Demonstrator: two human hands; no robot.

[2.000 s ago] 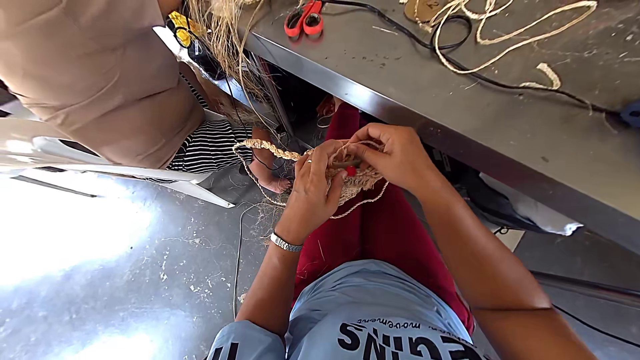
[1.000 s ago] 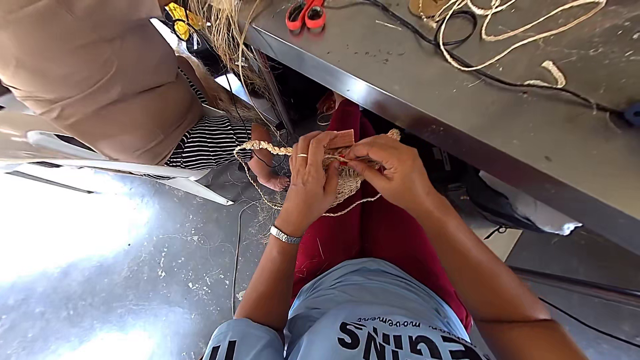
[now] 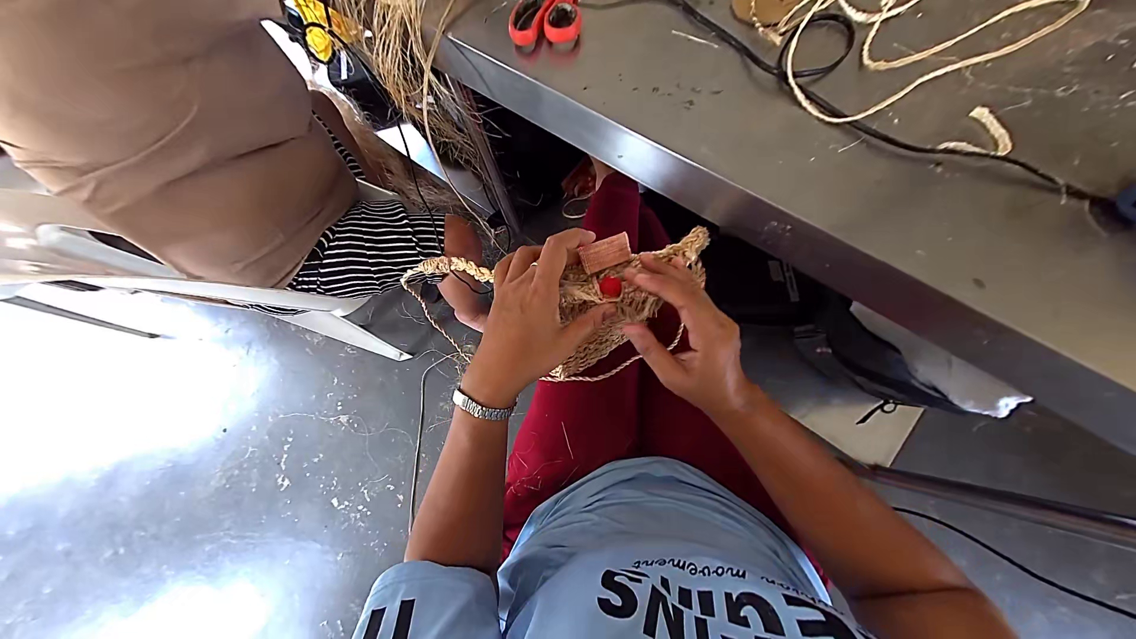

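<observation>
A woven natural-fibre piece [image 3: 593,344], which looks like a small bag, lies over my lap between both hands. My left hand [image 3: 530,311] grips its left side, thumb on the front face and fingers at the upper edge. At that edge, by the left fingertips, sits a reddish-brown ribbed tab [image 3: 605,254]. Just beneath it is a round red bead or button [image 3: 611,287]. My right hand [image 3: 697,333] has its fingertips on the piece's right side, thumb and index finger apart. A braided fibre cord [image 3: 453,266] runs out to the left, and a thinner cord loops below.
Red-handled scissors [image 3: 544,25], a black cable [image 3: 737,44] and loose fibre cord [image 3: 941,87] lie on the metal table [image 3: 799,191]. Raw fibre strands [image 3: 399,53] hang at its left corner. A person [image 3: 177,133] sits at left on a white chair [image 3: 222,297].
The red bead, hidden one second ago, shows again between my hands. My right fingers have spread and shifted right from the tab, which was visible between both hands one second ago.
</observation>
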